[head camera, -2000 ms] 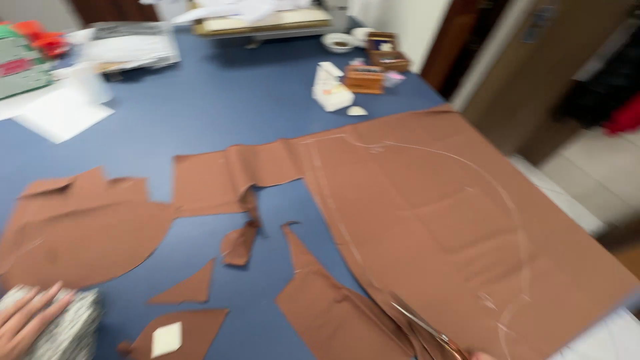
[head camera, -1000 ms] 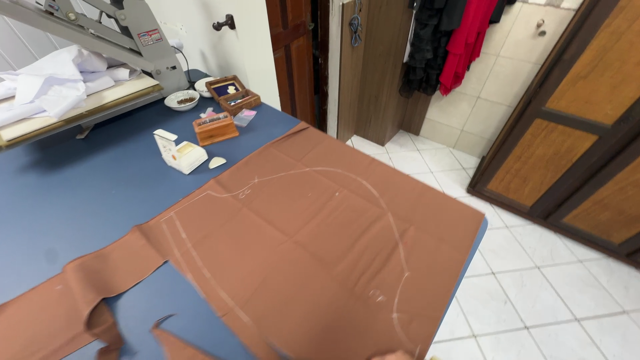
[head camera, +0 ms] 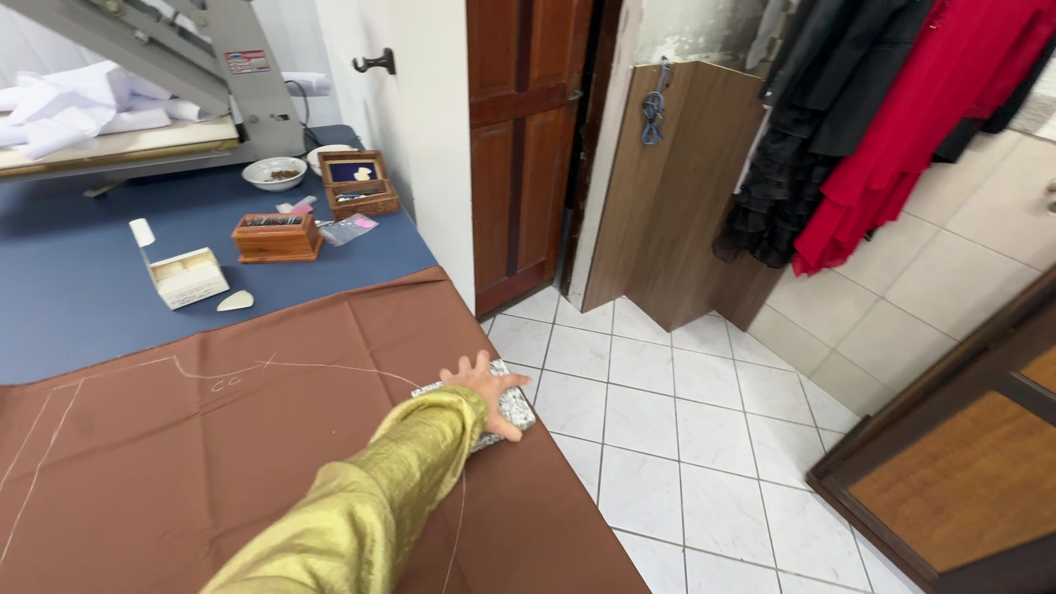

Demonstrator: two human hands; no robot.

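My left hand (head camera: 487, 396), in a loose yellow-green sleeve, reaches across from the bottom. Palm down with its fingers spread, it grips a speckled granite block (head camera: 517, 406) from above. The block rests on brown fabric (head camera: 272, 445) near its right edge. White chalk lines and letters mark the cloth: a curve meets the block from the left, and another line runs down below it. The sleeve covers part of the cloth. My right hand is out of view.
On the blue table (head camera: 74, 305) beyond the fabric are an open white box (head camera: 188, 279), a chalk piece (head camera: 235, 300), wooden boxes (head camera: 277, 239) and a bowl (head camera: 274, 174). A heat press (head camera: 264, 107) stands behind. Past the table's right edge is tiled floor (head camera: 643, 429).
The granite block, under my left hand at far left two seconds ago, now lies near the fabric's right edge. The scissors seen then are out of view. The view has swung right.
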